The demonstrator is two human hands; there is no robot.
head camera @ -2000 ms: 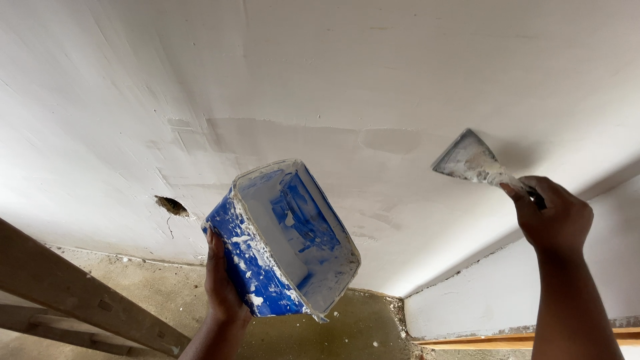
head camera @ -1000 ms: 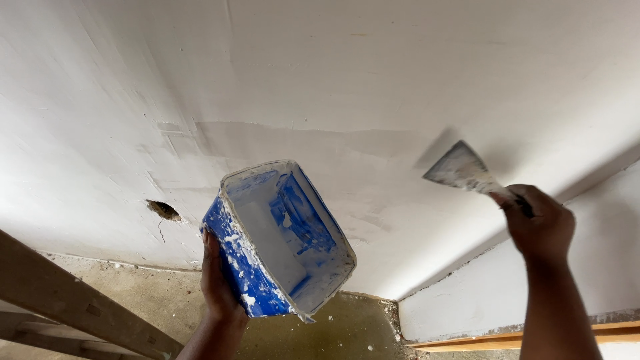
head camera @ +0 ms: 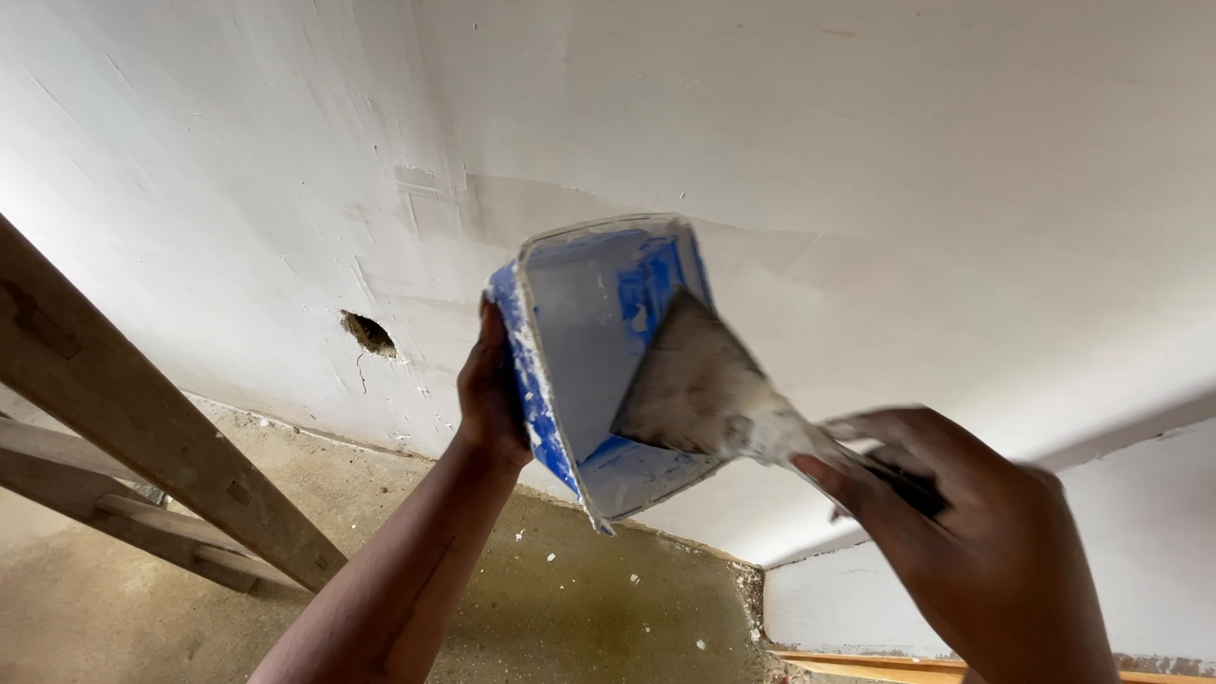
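My left hand [head camera: 494, 389] grips a blue plastic tub [head camera: 541, 418] by its outer left side. The tub is tilted, its mouth facing me, with white filler smeared on its rim and inner walls. In my right hand [head camera: 931, 513] is a putty knife [head camera: 698, 380] by its dark handle. Its wide, triangular blade, coated with filler near the handle, lies across the tub's mouth; whether it touches the inside cannot be told. Behind both stands a white plastered wall [head camera: 760, 142] with a greyer, damp-looking band.
A ragged hole [head camera: 369, 333] with a crack below it is in the wall, left of the tub. A wooden ladder [head camera: 161, 408] leans at the left. White specks dot the concrete floor [head camera: 570, 589]. A wooden strip [head camera: 883, 665] lies by the right wall.
The putty knife has moved from the wall at the right to the tub's mouth, held in my right hand. The tub, still in my left hand, has turned somewhat.
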